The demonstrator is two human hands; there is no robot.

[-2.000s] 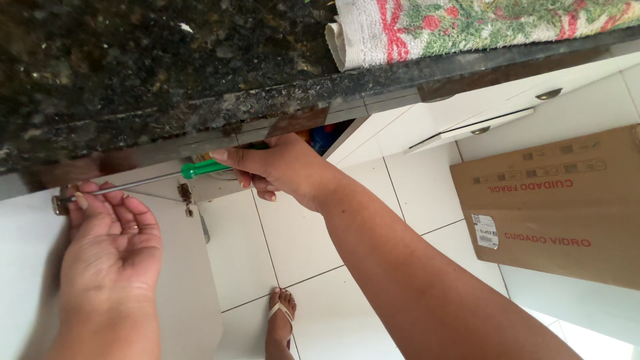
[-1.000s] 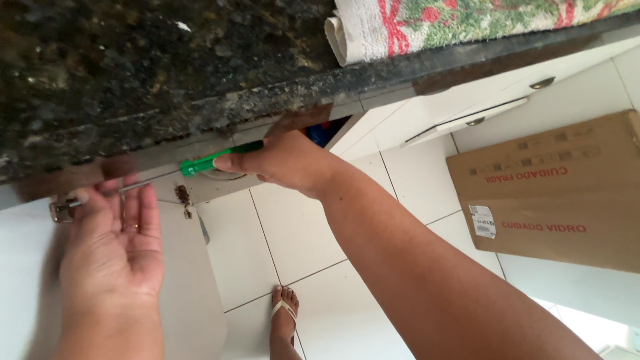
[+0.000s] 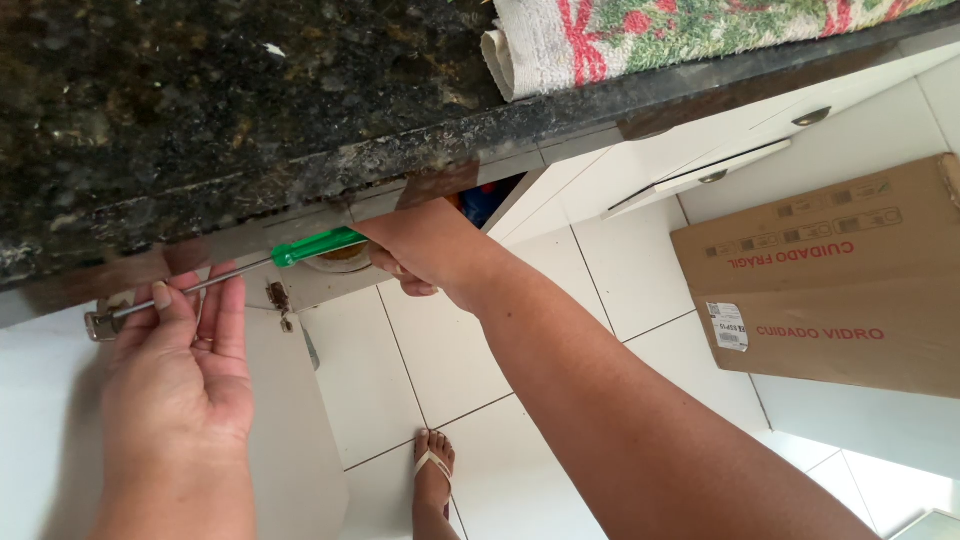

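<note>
A screwdriver with a green handle (image 3: 319, 246) lies nearly level under the counter's front edge. My right hand (image 3: 420, 240) is closed around the rear end of its handle. The thumb and a finger of my left hand (image 3: 180, 345) pinch the metal shaft near its tip, with the other fingers raised. The tip meets a metal cabinet hinge (image 3: 105, 322) on the white door panel (image 3: 289, 435) at the left; the exact contact is hidden by my fingers. A second hinge piece (image 3: 279, 297) shows to the right of my left hand.
The dark granite countertop (image 3: 225, 97) overhangs the work, with a patterned towel (image 3: 645, 37) on it. White drawers (image 3: 697, 176) stand at the right, one partly open. A large cardboard box (image 3: 825, 285) is beyond them. A foot in a flip-flop (image 3: 433, 469) rests on the tiled floor.
My right hand has shifted its hold toward the rear of the handle, so more green shows. My left hand still has its fingers at the shaft near the hinge.
</note>
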